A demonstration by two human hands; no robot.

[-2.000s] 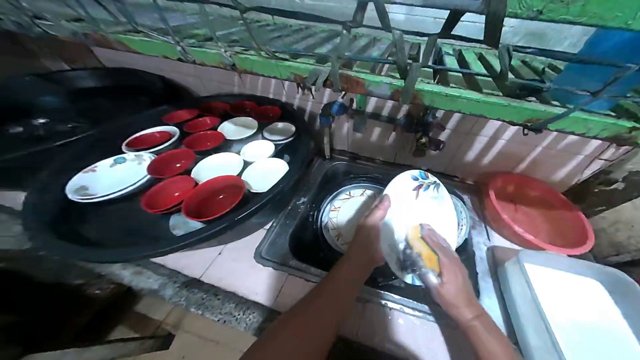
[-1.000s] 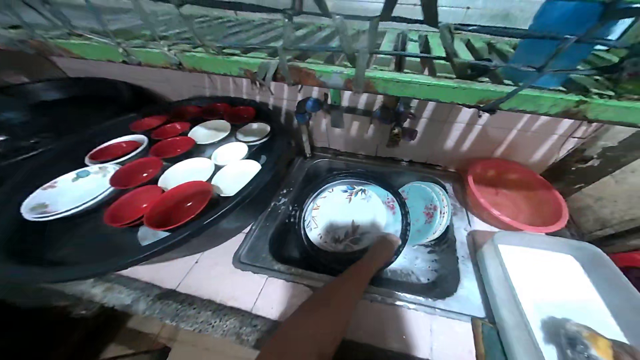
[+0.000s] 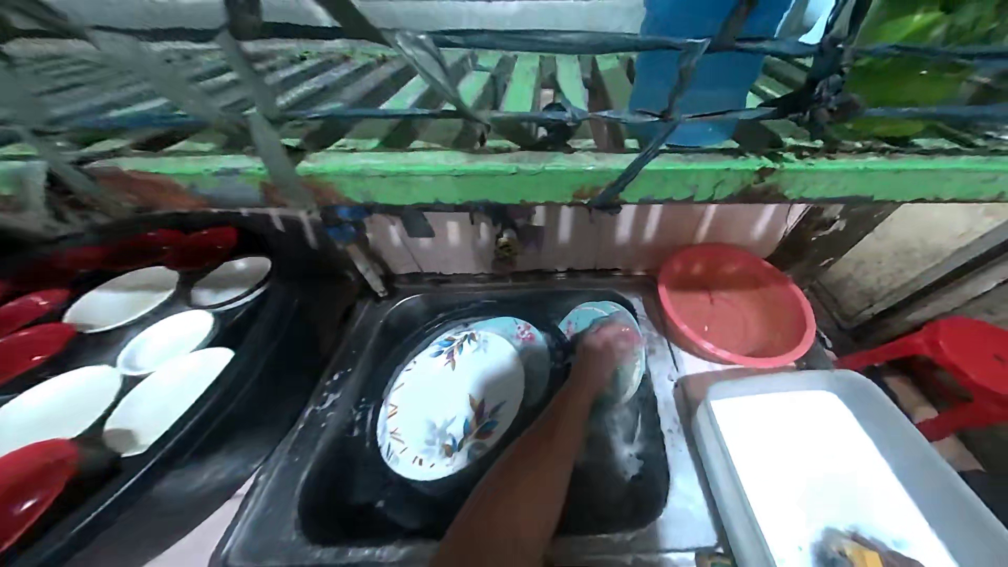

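Observation:
My left hand (image 3: 608,354) reaches into the dark sink (image 3: 488,528) and rests at a small light-blue floral plate (image 3: 630,368); blur hides whether its fingers grip the plate. Left of it lies a white oval plate with leaf patterns (image 3: 449,402), overlapping another light-blue plate (image 3: 529,350). At the bottom right, my right hand (image 3: 866,551) is partly cut off by the frame edge, with a yellow sponge (image 3: 858,553) at its fingers, over a grey plastic tub (image 3: 720,457) with bright white contents.
A round black tray (image 3: 260,386) with red bowls (image 3: 35,480) and white dishes (image 3: 169,402) stands left. A red basin (image 3: 736,303) sits behind the tub, and a red plastic stool (image 3: 953,362) is at right. A faucet (image 3: 506,246) and green slatted rack (image 3: 551,175) are behind the sink.
My left hand has moved from the floral oval plate to the small light-blue plate at right. My right hand, earlier scrubbing the oval plate with the sponge, is now at the tub. The view has shifted closer.

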